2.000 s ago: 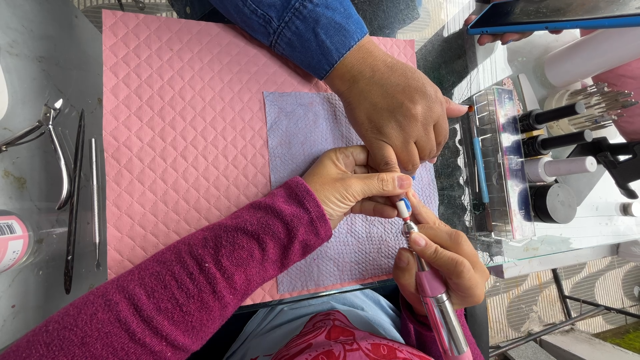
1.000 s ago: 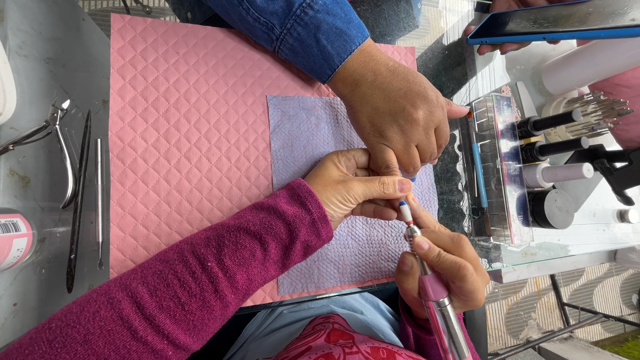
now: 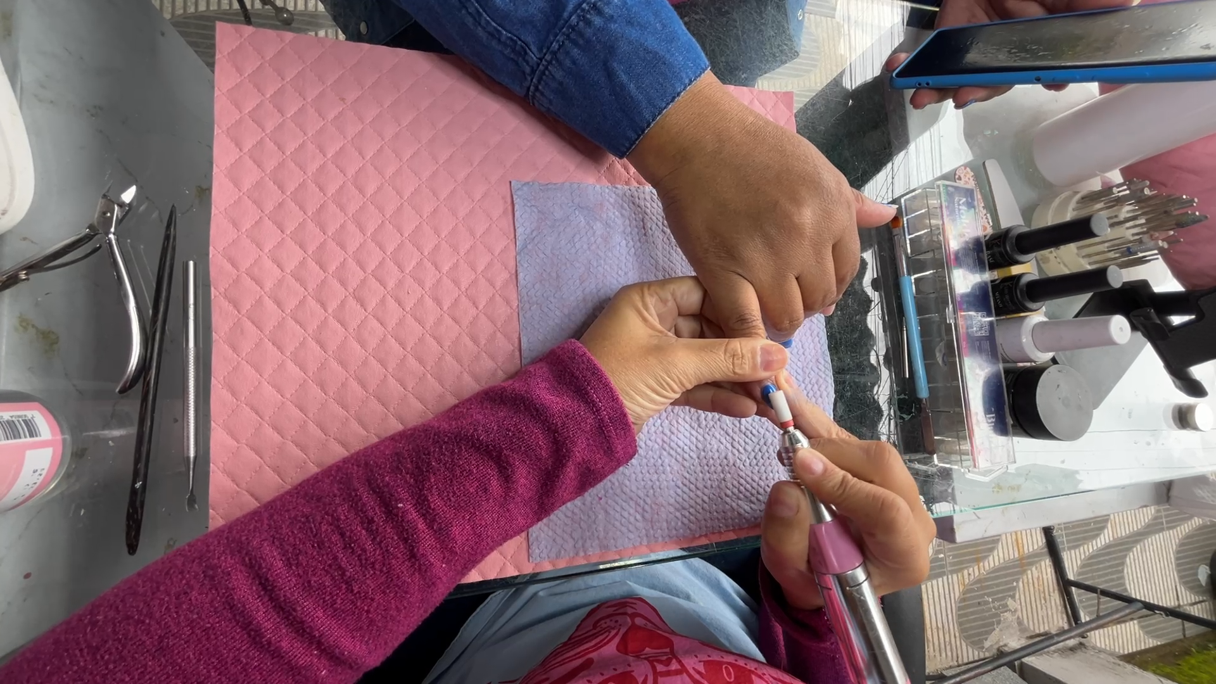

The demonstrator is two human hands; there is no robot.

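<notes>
My left hand (image 3: 689,356) grips a finger of another person's hand (image 3: 769,209), which reaches in from the top in a denim sleeve (image 3: 608,66). Between my thumb and fingers, the held fingertip shows a blue nail. In my right hand (image 3: 855,513) is a pink and silver electric nail drill (image 3: 841,560), tilted up and left. Its white bit (image 3: 780,408) is at the blue nail; whether they touch is hard to tell. Below the hands lie a purple textured towel (image 3: 608,484) and a pink quilted mat (image 3: 361,247).
Cuticle nippers (image 3: 119,247), a black stick-like tool (image 3: 152,380) and a metal cuticle pusher (image 3: 191,380) lie at left, near a pink-labelled container (image 3: 28,451). At right stand a clear organizer (image 3: 969,332), polish bottles (image 3: 1054,237) and drill bits in a holder (image 3: 1073,233). Another hand holds a phone (image 3: 1054,47).
Both my hands stay nearly in place around the held finger, with only a slight shift of the drill's tip. The phone at the upper right has moved slightly.
</notes>
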